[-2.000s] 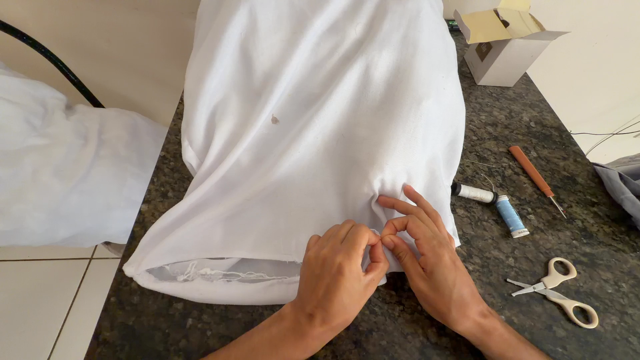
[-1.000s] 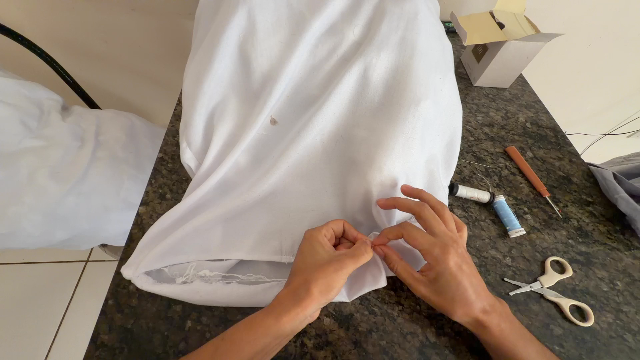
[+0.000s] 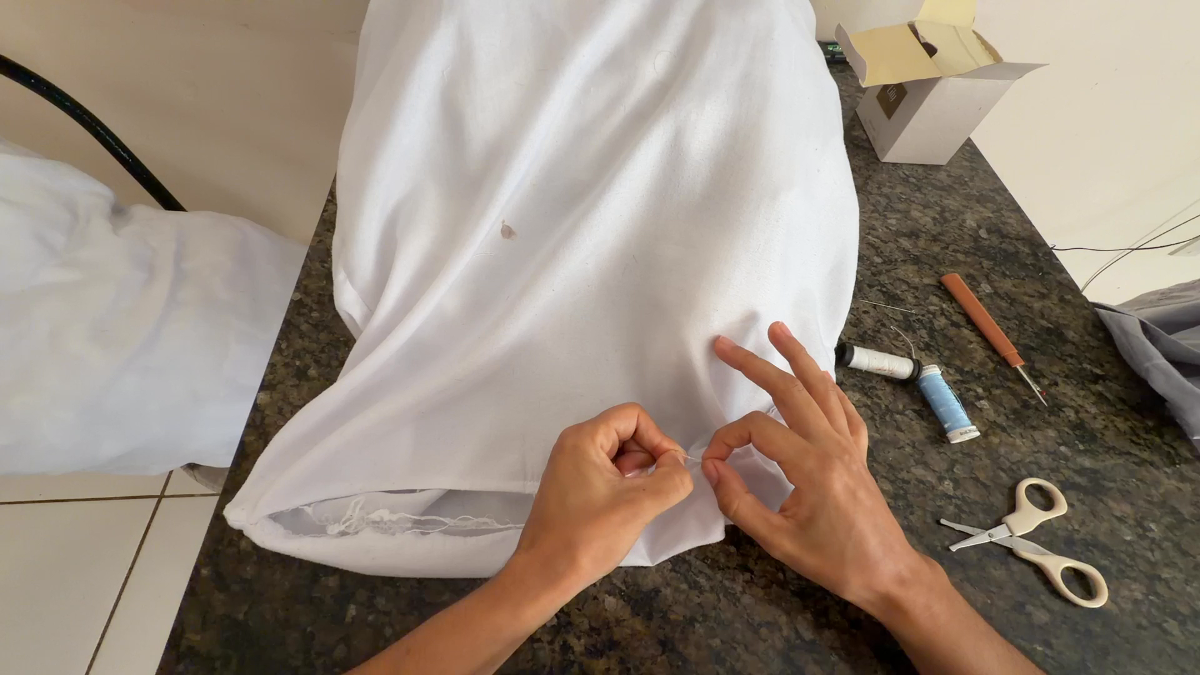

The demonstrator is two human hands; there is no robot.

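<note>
A large white fabric cover (image 3: 581, 244), stuffed full, lies on the stone counter. Its near edge gapes at the left, with frayed threads (image 3: 403, 518) inside. My left hand (image 3: 605, 487) pinches something very fine, apparently thread, between thumb and index finger over the near right part of the edge. Close beside it, my right hand (image 3: 806, 459) has thumb and index finger pinched on the same fine strand (image 3: 692, 458), its other fingers spread. Whether a needle is in either hand cannot be seen. To the right lie a white thread spool (image 3: 879, 363) and a light blue thread spool (image 3: 947, 403).
On the dark granite counter (image 3: 1031, 450), small scissors (image 3: 1022, 539) lie spread at the right, with an orange-handled seam ripper (image 3: 984, 322) above them. An opened carton (image 3: 919, 112) stands at the back right. Another white fabric bundle (image 3: 131, 328) is at the left, grey cloth (image 3: 1162, 337) at the right edge.
My hands, close together over the cloth's edge two seconds ago, are now slightly apart, with a fine strand showing between the fingertips.
</note>
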